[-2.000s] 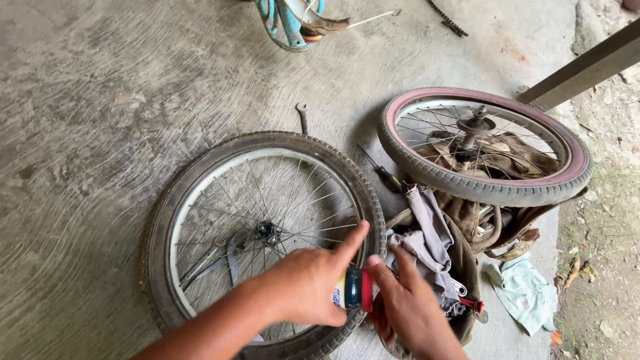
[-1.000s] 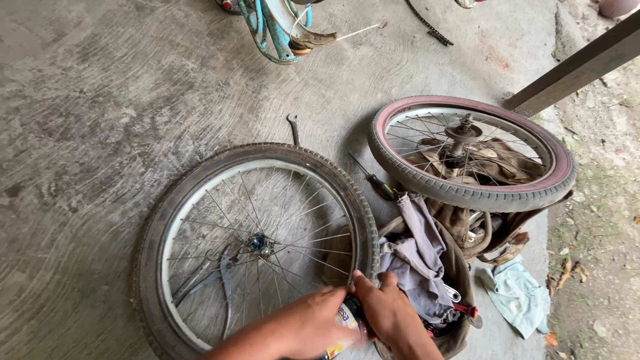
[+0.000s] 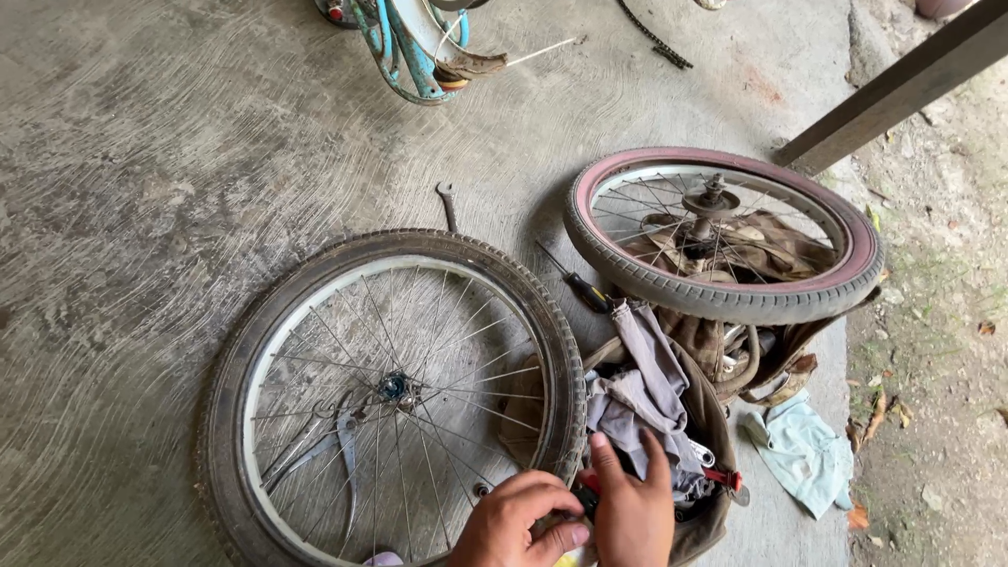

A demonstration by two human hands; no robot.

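Note:
My left hand (image 3: 516, 520) and my right hand (image 3: 634, 504) are close together at the bottom of the head view, over the near right edge of a bicycle wheel (image 3: 568, 378). Between them is a small container (image 3: 587, 500) with a dark and red end, mostly hidden by the fingers. My left hand's fingers curl around it; my right hand is against its end, thumb and forefinger apart. The wheel lies flat, its greasy hub (image 3: 394, 386) facing up. Pliers (image 3: 346, 441) show through its spokes.
A second wheel with a pink-sided tyre (image 3: 724, 303) rests on a brown tool bag (image 3: 713, 417) holding grey cloth (image 3: 642, 394). A screwdriver (image 3: 587, 291), a wrench (image 3: 447, 206), a pale blue cloth (image 3: 807, 453) and a chain (image 3: 654, 35) lie on concrete. A post (image 3: 890, 87) stands right; a blue frame (image 3: 402, 55) lies above.
Both hands have shifted around the container, which showed its red end and label more plainly two seconds ago and is now mostly covered. The wheels and tools remain in place.

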